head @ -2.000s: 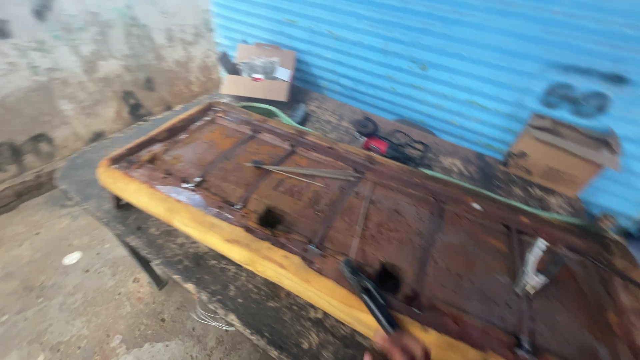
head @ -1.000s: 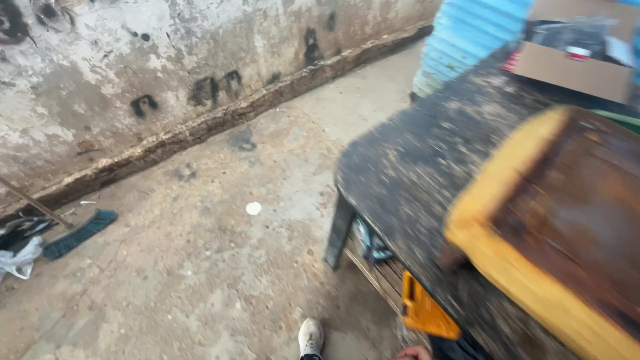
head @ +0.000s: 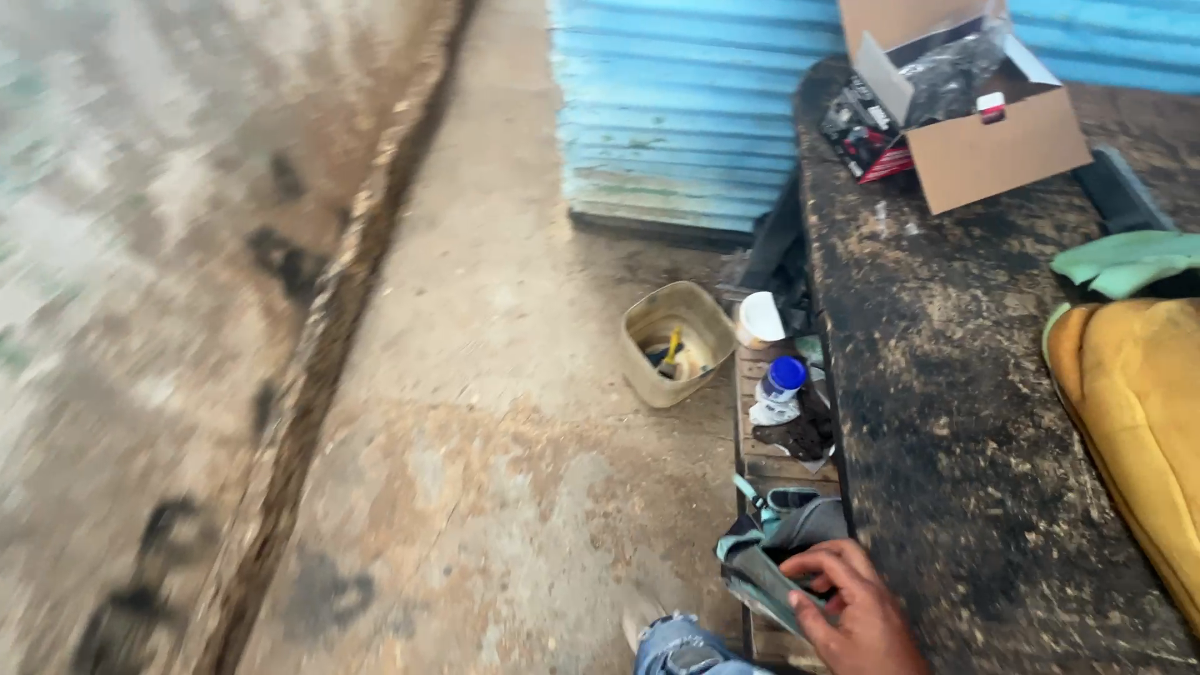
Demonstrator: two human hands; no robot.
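My right hand (head: pixel 848 600) is at the lower right, its thumb and fingers curled around the edge of a grey and teal fabric bag (head: pixel 773 553). The bag lies on a slatted wooden shelf (head: pixel 769 457) beside and below the dark worn tabletop (head: pixel 928 412). Farther along the shelf are a dark cloth (head: pixel 804 427), a jar with a blue lid (head: pixel 784 377) and a white-lidded tub (head: pixel 759 320). My left hand is not in view.
A yellow padded cushion edge (head: pixel 1144 412) and green foam (head: pixel 1125 258) rest on the tabletop. An open cardboard box (head: pixel 998 155) stands at its far end. A plastic bucket (head: pixel 666 375) holding a yellow-handled brush (head: pixel 672 352) stands on the floor.
The view has swung left and down from the rusty framed panel to the table's end. The black tool held two seconds ago is out of view; my right hand is now at the bag.
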